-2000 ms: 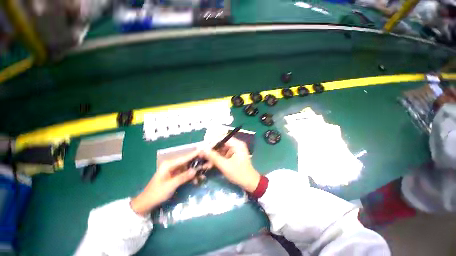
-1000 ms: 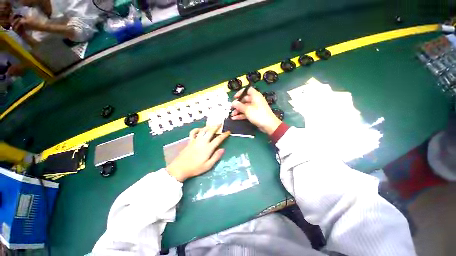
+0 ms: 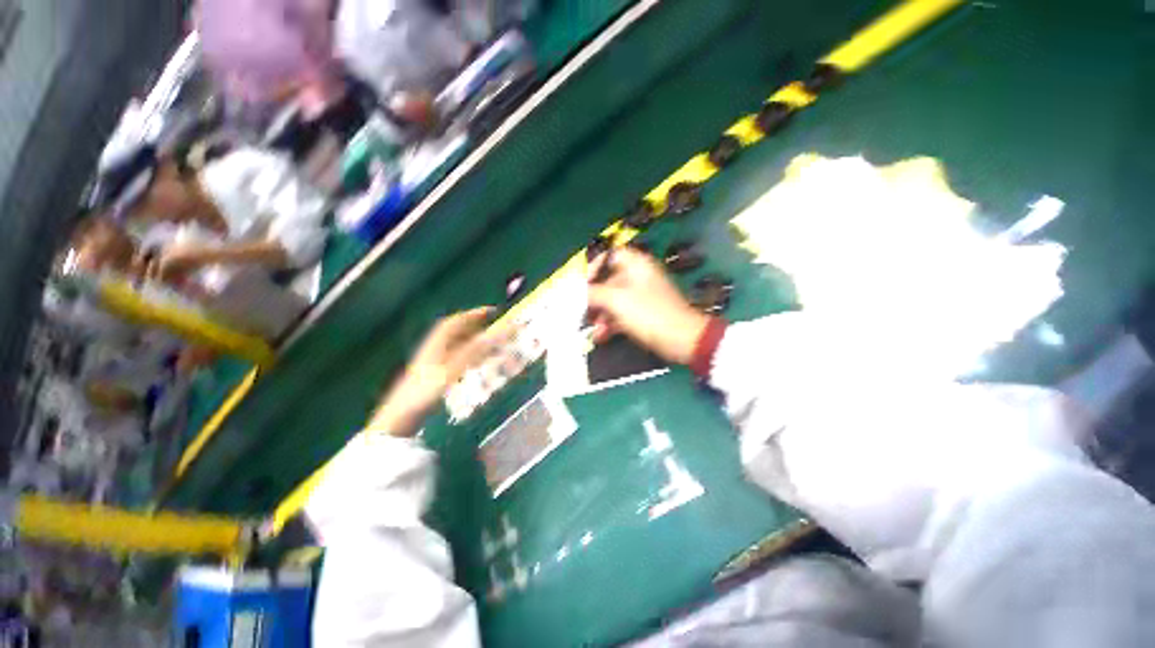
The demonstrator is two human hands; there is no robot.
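Note:
The frame is blurred. My left hand (image 3: pixel 431 370) is stretched over the left end of the white die-cut sheet (image 3: pixel 517 344), fingers extended, with nothing seen in it. A round black unit (image 3: pixel 513 286) lies just beyond its fingertips. My right hand (image 3: pixel 643 304), with a red cuff, has its fingers closed around the dark tweezers (image 3: pixel 598 265), only partly visible, above the black adhesive sheet (image 3: pixel 621 361). The grey adhesive sheet (image 3: pixel 522 443) lies nearer me. The clear film (image 3: pixel 665 471) glares in front of me.
Several round black units (image 3: pixel 725 151) stand along the yellow line (image 3: pixel 887 36). A glaring pile of release paper (image 3: pixel 887 260) lies at right. A blue box (image 3: pixel 247 610) is at lower left. People in pale clothing (image 3: pixel 260 190) are across the line at upper left.
The view has tilted and turned. My left hand has left the adhesive sheets and moved forward and left to the yellow line. My right hand stays near the black sheet.

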